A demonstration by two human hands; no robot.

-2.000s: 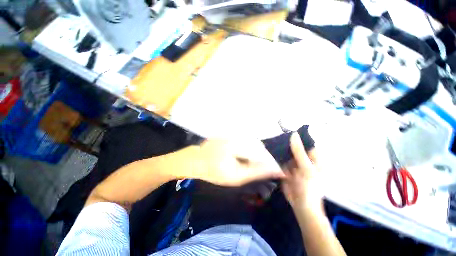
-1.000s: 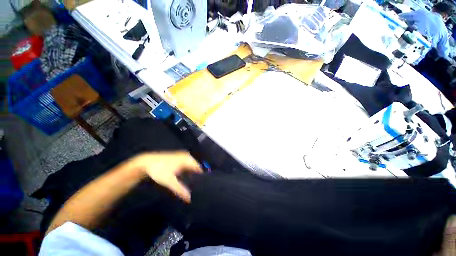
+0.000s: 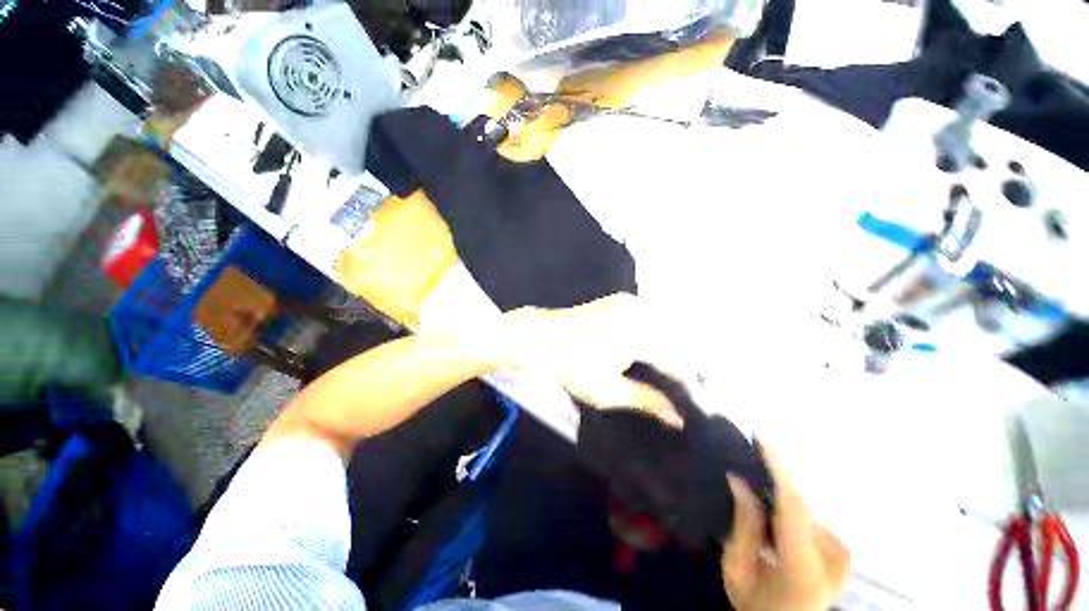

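A black fabric panel lies from the brown board across the white table, partly hidden under my left forearm. More black cloth is bunched between my hands at the table's front edge. My left hand rests over this cloth with its fingers on it; the bright light washes out much of the hand. My right hand holds the cloth's right end between its fingers. The sewing machine stands to the right, with its needle area beyond my hands.
Red-handled scissors lie on the table at the lower right. A grey box with a round vent stands at the back left beside the brown board. A blue basket and a brown stool seat are below left.
A black panel now lies over the brown board, where the phone showed before. The wide cloth spread across the front is now bunched between my hands. My right hand has come back into fuller view.
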